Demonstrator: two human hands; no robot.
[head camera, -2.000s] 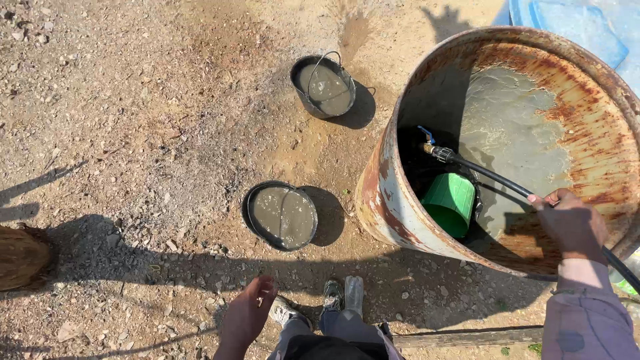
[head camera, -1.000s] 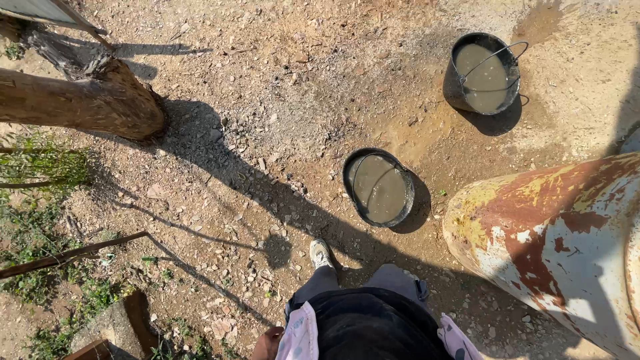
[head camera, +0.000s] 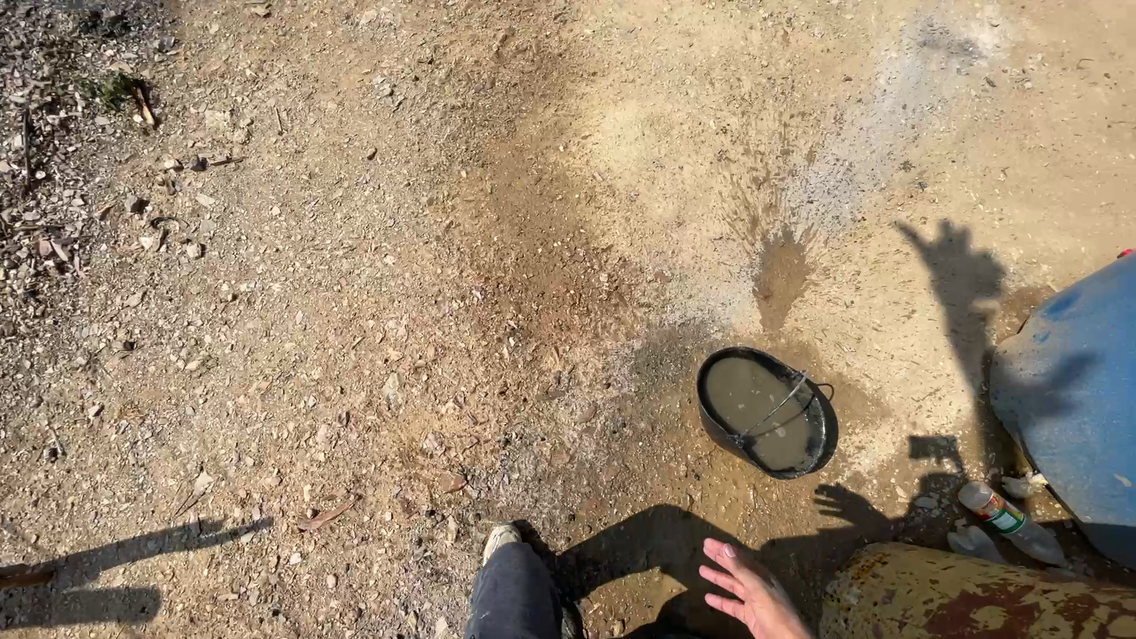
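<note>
A black bucket (head camera: 768, 413) full of murky grey-brown water stands on the ground right of centre, its thin wire handle lying across the top. Below it, at the bottom edge, my right hand (head camera: 750, 590) is held out with its fingers apart and nothing in them. The hand does not touch the bucket. At the lower right, beside that hand, is the rusty, paint-flaked side of a metal drum (head camera: 958, 599). My left hand is out of view.
A blue barrel (head camera: 1069, 399) stands at the right edge. Near its base a clear plastic bottle (head camera: 1012, 524) lies on the ground. My trouser leg (head camera: 515, 590) and shoe show at the bottom. Stony dirt (head camera: 355, 311) with scattered twigs spreads across the left.
My right hand held a black hose over the drum two seconds ago; now it is off the hose and empty. The view has swung, and only one bucket remains in sight.
</note>
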